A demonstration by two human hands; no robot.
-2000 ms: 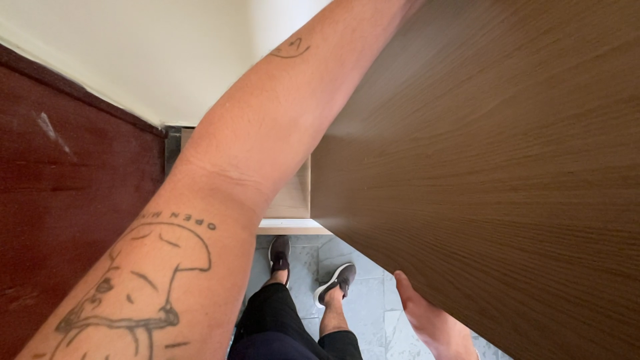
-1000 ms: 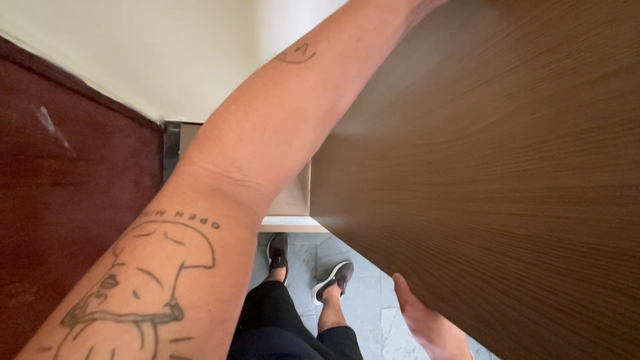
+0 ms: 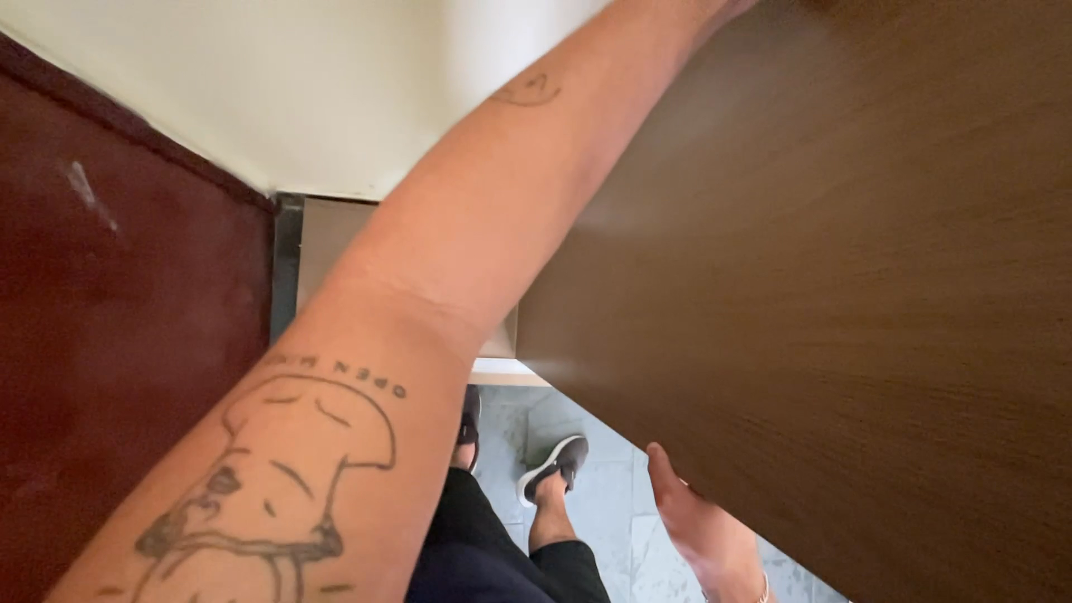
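Observation:
A large brown wood-grain panel (image 3: 804,285) fills the right side of the view at a slant. My left arm reaches up across the middle, and only a sliver of my left hand (image 3: 737,7) shows at the top edge, by the panel; its fingers are out of sight. Low on the right, my right hand (image 3: 699,528) is at the panel's lower edge, thumb along the near side, with the other fingers hidden behind the panel. A bracelet circles that wrist.
A dark red surface (image 3: 134,310) lies at the left beside a cream wall (image 3: 318,92). Between wall and panel is a beige board (image 3: 322,243) with a dark edge strip (image 3: 286,268). Below are grey floor tiles (image 3: 615,494) and my shoe (image 3: 553,469).

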